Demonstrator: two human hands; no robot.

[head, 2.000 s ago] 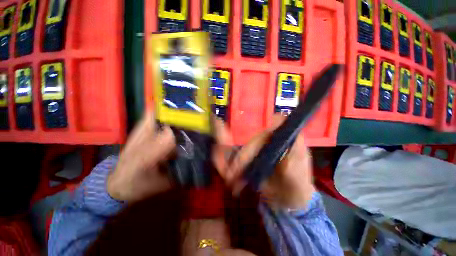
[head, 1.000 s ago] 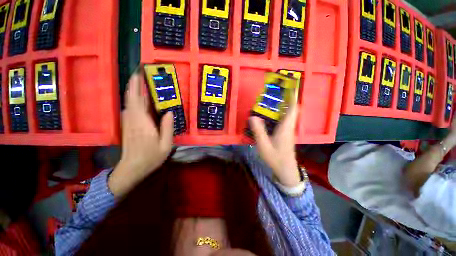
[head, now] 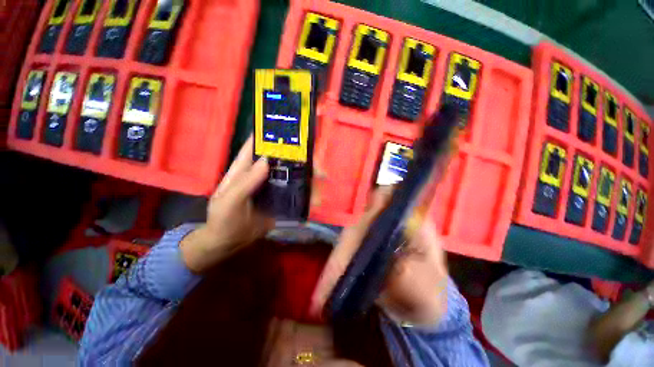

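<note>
My left hand [head: 233,211] holds a black handset with a yellow surround [head: 282,136] upright, its screen lit dark blue and facing me, thumb beside the keys. My right hand [head: 401,265] holds a second handset [head: 394,215], tilted and seen nearly edge-on, blurred. Both phones are above the middle red tray [head: 487,183]. In that tray, several phones lie in the back row. One phone with a lit screen [head: 394,166] lies in the front row, partly hidden by the right-hand handset.
A red tray of phones [head: 168,175] is at the left, with two empty pockets. Another red tray of phones [head: 527,208] is at the right, on the green bench [head: 566,252]. A person's arm [head: 622,319] and pale clothing show at the lower right.
Both hands have lifted handsets from the middle tray area and brought them nearer the camera. The right-hand phone has turned edge-on. The view has tilted and shifted.
</note>
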